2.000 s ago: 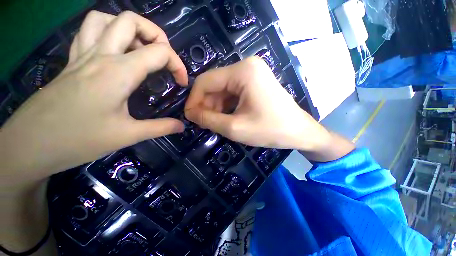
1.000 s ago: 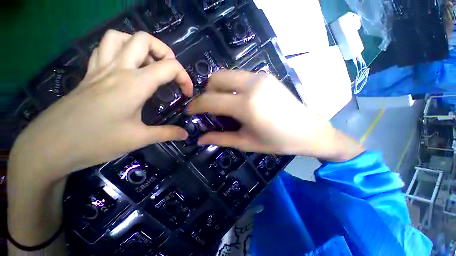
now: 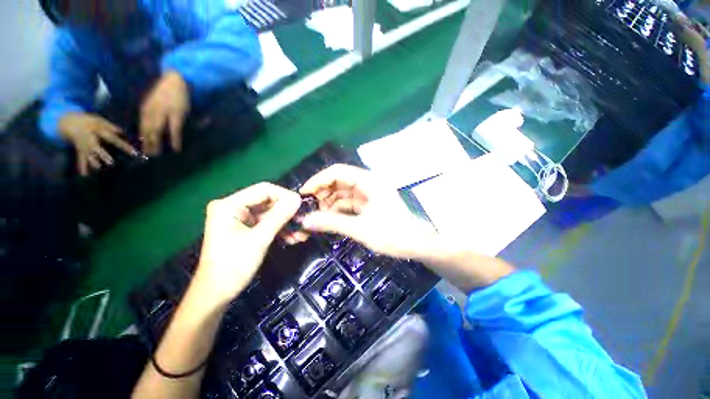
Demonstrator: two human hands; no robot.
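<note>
A small dark glossy part (image 3: 306, 206) is held between the fingertips of both hands, above the upper part of the black blister tray (image 3: 313, 306). My left hand (image 3: 251, 226) pinches it from the left with thumb and fingers. My right hand (image 3: 366, 214) holds it from the right, fingers curled. The fingers hide much of the part. Square pockets of the tray below the hands show dark shapes with round centres. Two white sheets (image 3: 482, 207) lie right of the tray.
A white adapter (image 3: 504, 134) with a coiled cord and a crumpled clear bag (image 3: 537, 90) lie beyond the sheets. A person in a blue smock (image 3: 214, 58) works across the green bench (image 3: 167, 195). A pale post (image 3: 467, 58) stands beyond the sheets. Another blue sleeve (image 3: 662, 167) is at right.
The view has tilted up and shows the bench and the person opposite. Both hands have come together on a small dark part, lifted above the tray.
</note>
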